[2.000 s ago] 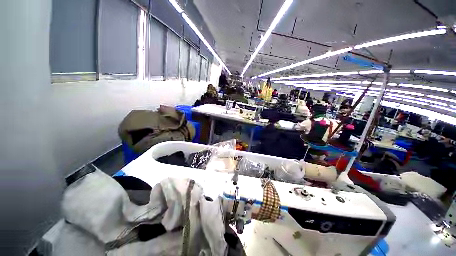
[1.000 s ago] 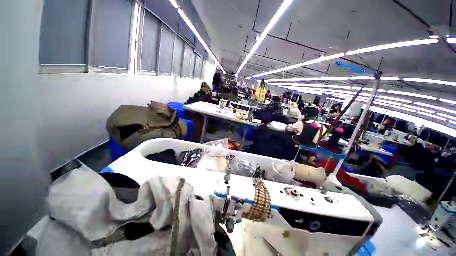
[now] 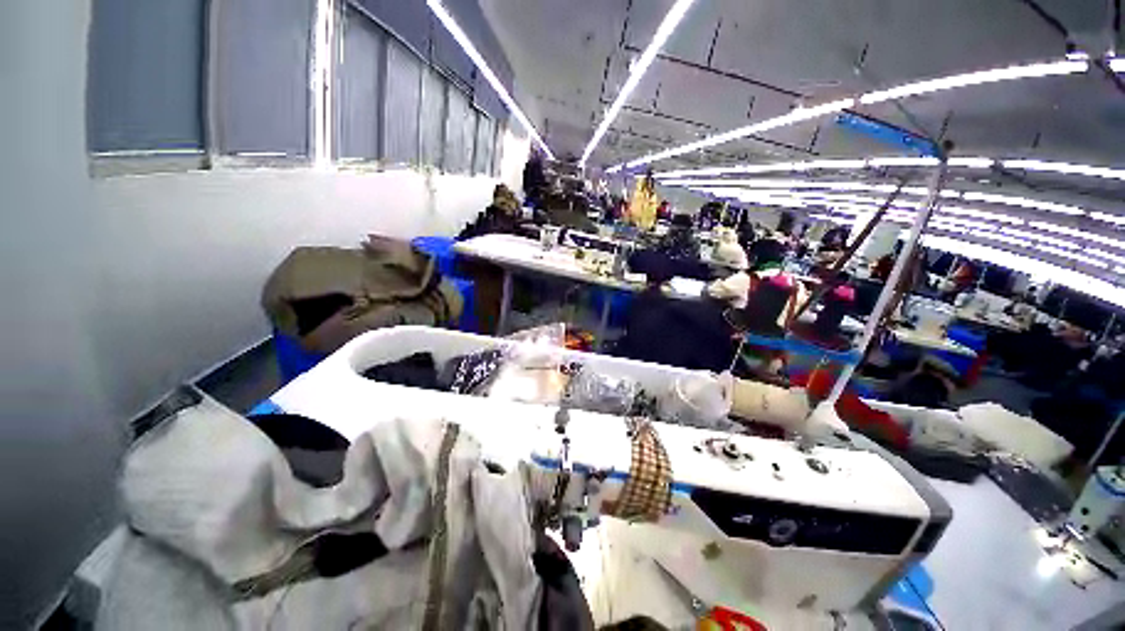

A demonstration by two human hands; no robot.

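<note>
A part-sewn jacket body (image 3: 407,518) lies heaped with its pale inside outward at the lower left, left of the needle area (image 3: 570,505). A grey-brown strip (image 3: 442,530) runs down the pale cloth. Dark cloth shows in its folds. The white lockstitch machine (image 3: 814,475) has a black panel and a plaid scrap (image 3: 646,473) draped on its head. Scissors (image 3: 728,618) with red and yellow handles lie on the table at the bottom edge. A small dark shape beside them is cut off and unclear. Neither of my hands can be made out.
A white trough (image 3: 370,349) behind the machine holds crumpled clear bags. Beyond it, olive-brown garments (image 3: 364,293) fill a blue crate by the white wall (image 3: 271,222). A thread stand pole (image 3: 891,290) rises at right. Other sewing tables and people are farther back.
The view shifts left, then tilts down slightly, so the scissors' red and yellow handles now show at the bottom. The jacket's folds look nearly the same.
</note>
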